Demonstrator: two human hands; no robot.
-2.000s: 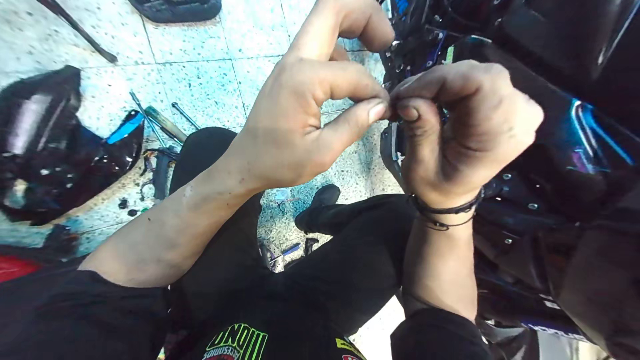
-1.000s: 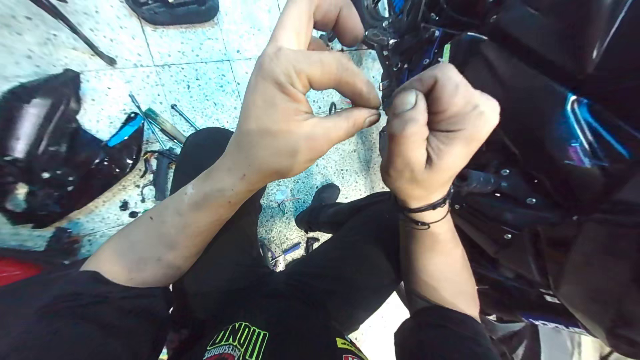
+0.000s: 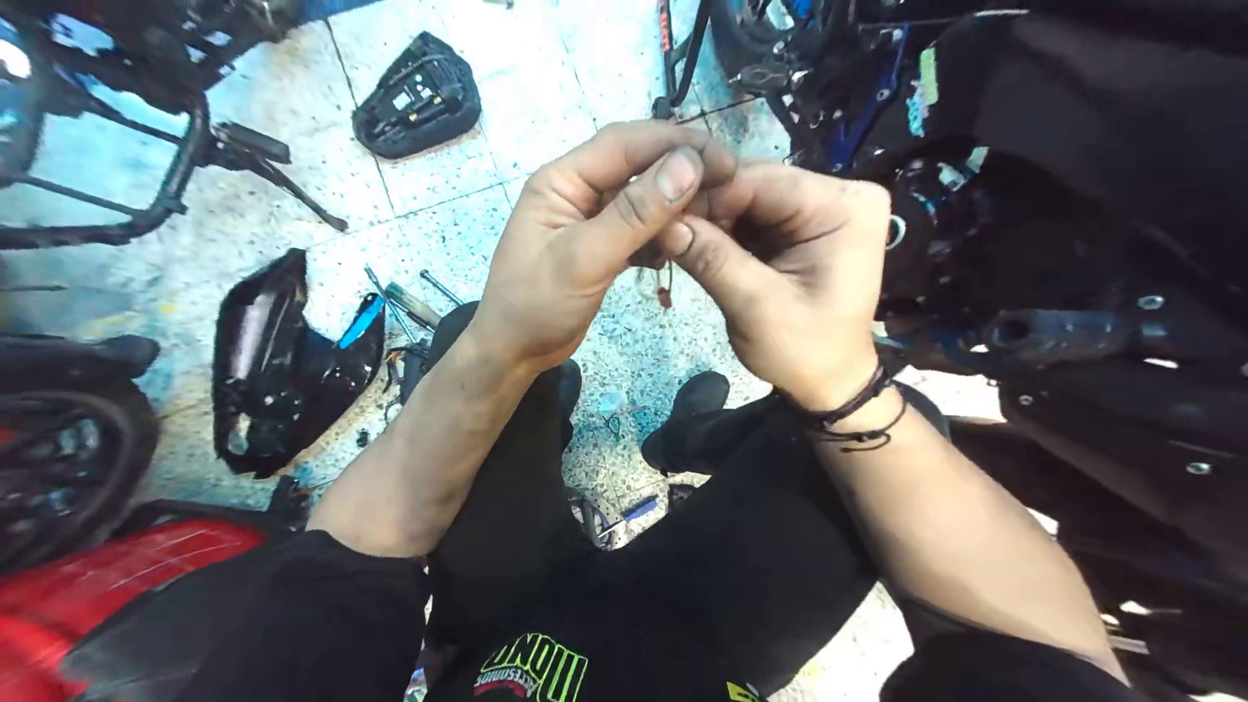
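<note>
Near the upper middle of the view, my left hand and my right hand meet at the fingertips. Thumbs and forefingers of both hands are pinched together on something too small to make out, mostly covered by the fingers. Just below the fingertips a thin wire end with a small reddish-brown tip shows against the floor; whether it is held cannot be told. Dark cords circle my right wrist. Beside my right hand stands a motorcycle with black body panels.
A black motorcycle fairing lies on the tiled floor at left, with screwdrivers beside it. Farther up lies a black seat-like part. A motorcycle wheel and a red panel are at lower left.
The hands were slightly apart one second ago; now their fingers overlap. The left hand's raised outer fingers have folded in. The view has shifted, showing more at the left.
</note>
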